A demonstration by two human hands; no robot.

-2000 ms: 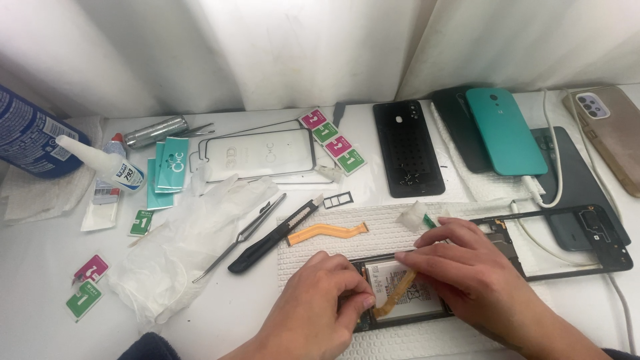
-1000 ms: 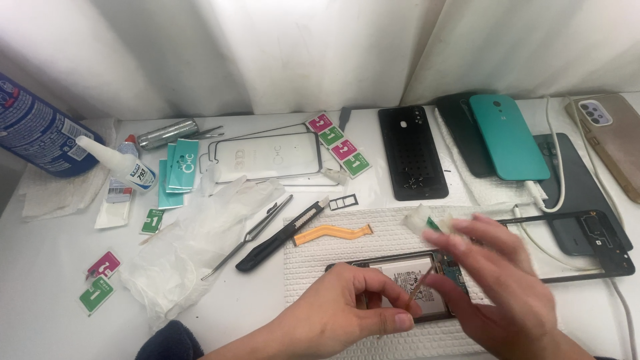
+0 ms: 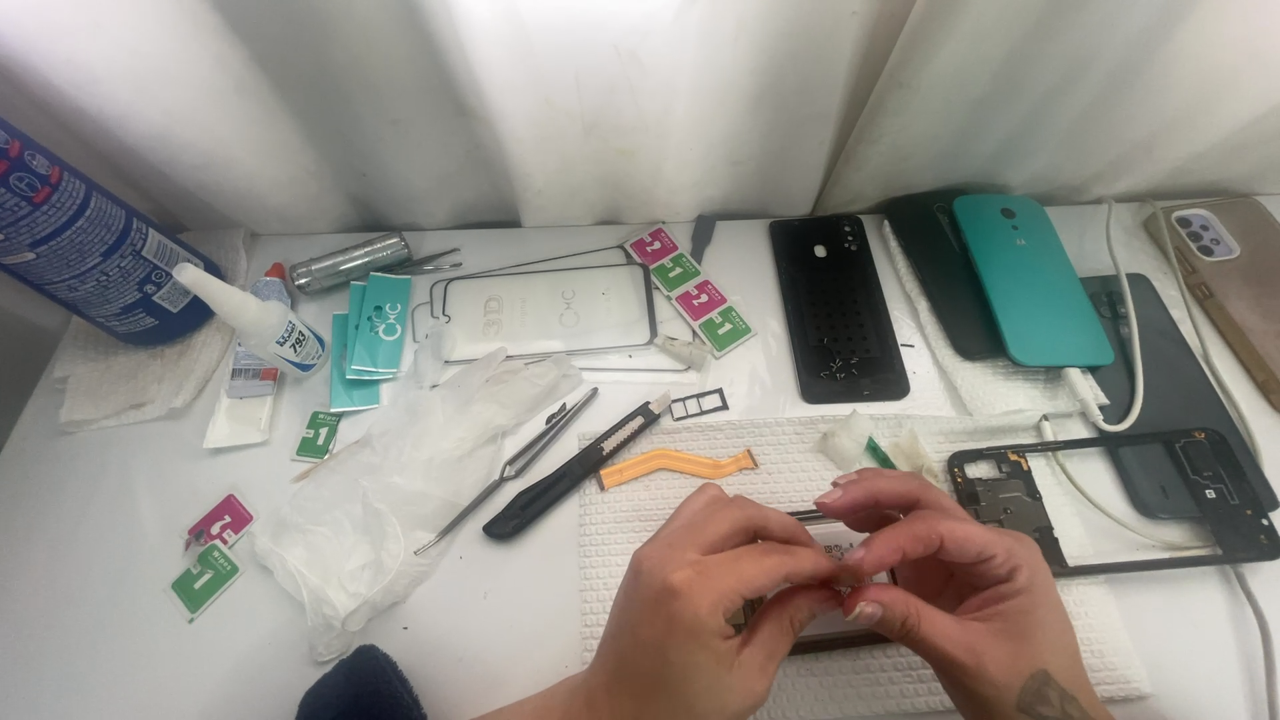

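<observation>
My left hand (image 3: pixel 735 590) and my right hand (image 3: pixel 930 580) meet at the fingertips above an opened phone body (image 3: pixel 840 640), pinching a small part mostly hidden by the fingers. Under them, the phone's pale battery (image 3: pixel 835 532) shows in part. An orange flex cable (image 3: pixel 680 463) lies on the textured white paper towel (image 3: pixel 625 540) behind my left hand. Beside it are a black utility knife (image 3: pixel 570 475), metal tweezers (image 3: pixel 510 465) and a black SIM tray (image 3: pixel 699 403). Right of my hands lies a black phone mid-frame (image 3: pixel 1020 500).
Behind stand a black back cover (image 3: pixel 838 310) with tiny screws and a teal phone (image 3: pixel 1035 280) on a white cable (image 3: pixel 1130 330). To the left are a crumpled clear glove (image 3: pixel 400 510), a glue bottle (image 3: pixel 265 325), a blue can (image 3: pixel 90 240), screen protectors (image 3: pixel 550 312) and wipe packets (image 3: pixel 690 290).
The brown flex strip seen at my fingers earlier is no longer plainly visible. My right hand, raised and blurred a second ago, has come in against my left fingertips.
</observation>
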